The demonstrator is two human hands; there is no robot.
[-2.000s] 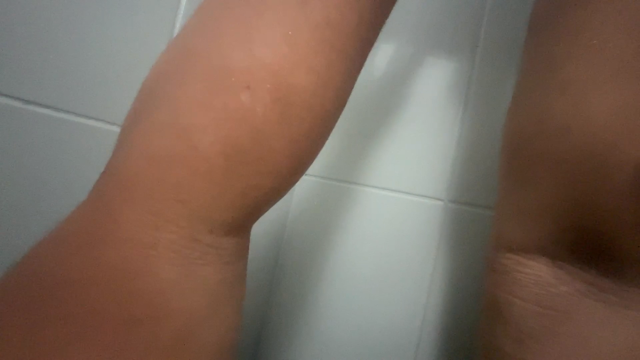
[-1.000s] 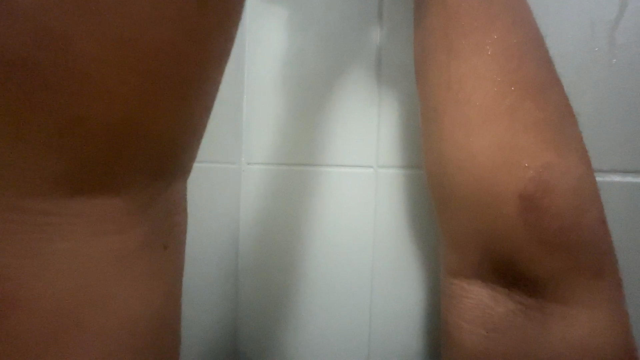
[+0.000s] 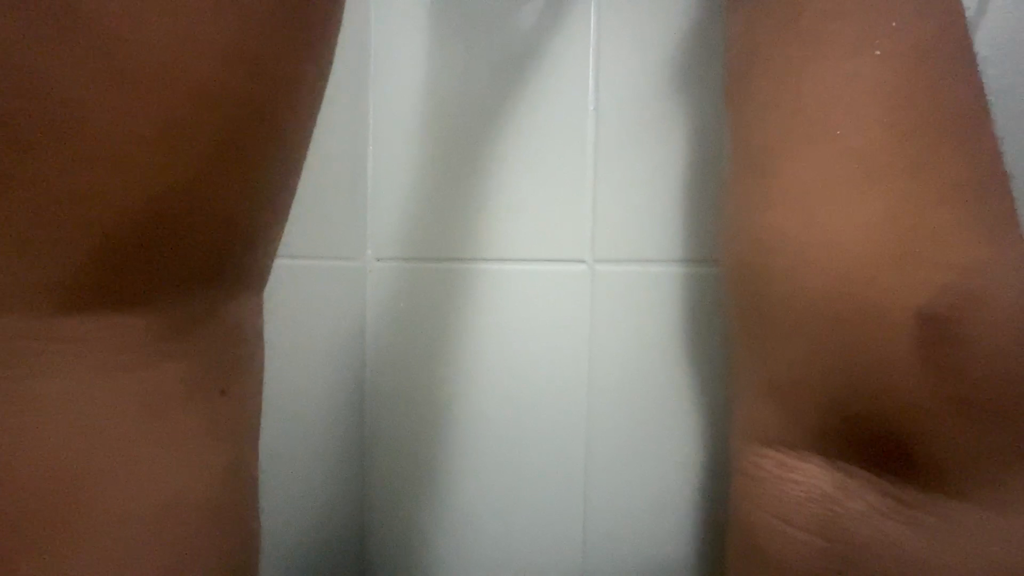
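Two bare arms, bent or creased at the elbow, fill the sides of the head view. My left arm [image 3: 144, 240] takes up the left side, and my right arm [image 3: 856, 240] the right side. Both run up past the top edge of the frame. Neither my left hand nor my right hand shows, so what they hold or touch is hidden. A few small bright specks, perhaps water drops, lie on the right arm.
Behind the arms stands a wall of pale glossy tiles [image 3: 512, 384] with thin grout lines. Soft shadows fall across it. More of a pale surface [image 3: 996, 72] shows at the upper right edge.
The view has shifted from two seconds ago. Since one second ago, both arms fill more of the frame, with the tiled wall still between them.
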